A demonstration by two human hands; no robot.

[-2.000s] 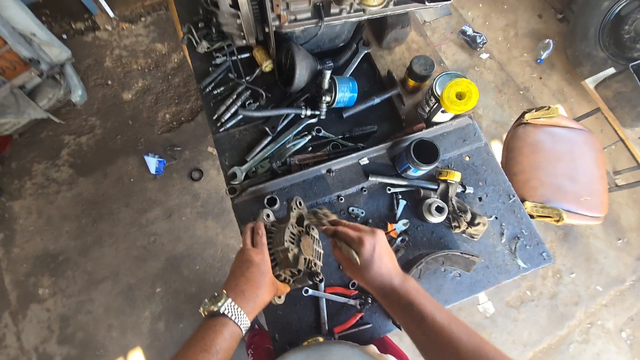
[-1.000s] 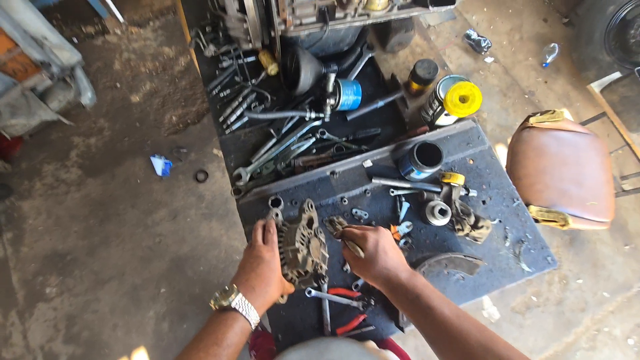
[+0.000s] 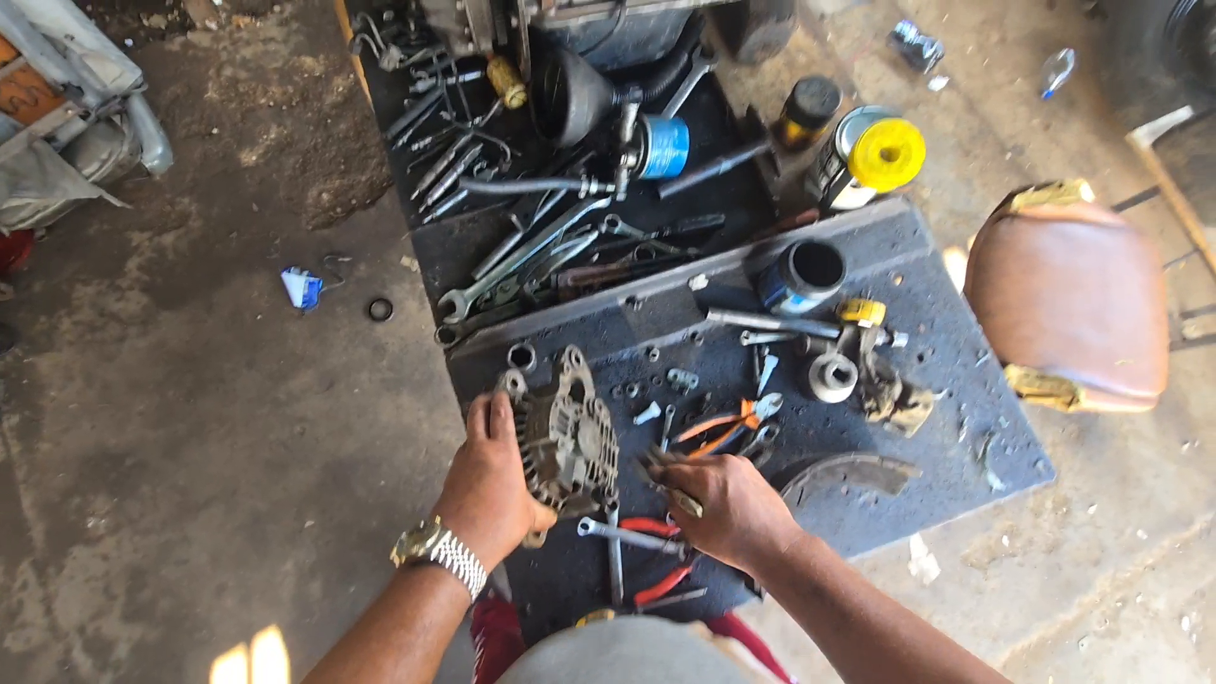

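Observation:
My left hand [image 3: 489, 494], with a metal-band watch on the wrist, grips the left side of a dirty alternator [image 3: 565, 442], tilted above the dark workbench [image 3: 950, 475]. Just right of it, my right hand [image 3: 731, 508] is closed around a small brush [image 3: 679, 489], whose bristle end is partly hidden by blur and my fingers. The brush and the alternator are apart. Beyond my right hand lie orange-handled pliers [image 3: 727, 423]. Below both hands are red-handled pliers [image 3: 665, 594] and a combination wrench [image 3: 632, 537]. Loose bolts and sockets are scattered near the alternator.
Wrenches [image 3: 522, 256], a black funnel [image 3: 570, 95] and a blue oil filter [image 3: 662, 147] fill the far section. An open can [image 3: 807, 275], a ratchet [image 3: 779, 323] and a curved brake shoe [image 3: 850, 475] are at the right. A brown padded seat [image 3: 1069, 299] stands beyond the bench edge.
My right hand with the brush, over the alternator's face two seconds ago, has moved to its right. The alternator has turned in my left hand.

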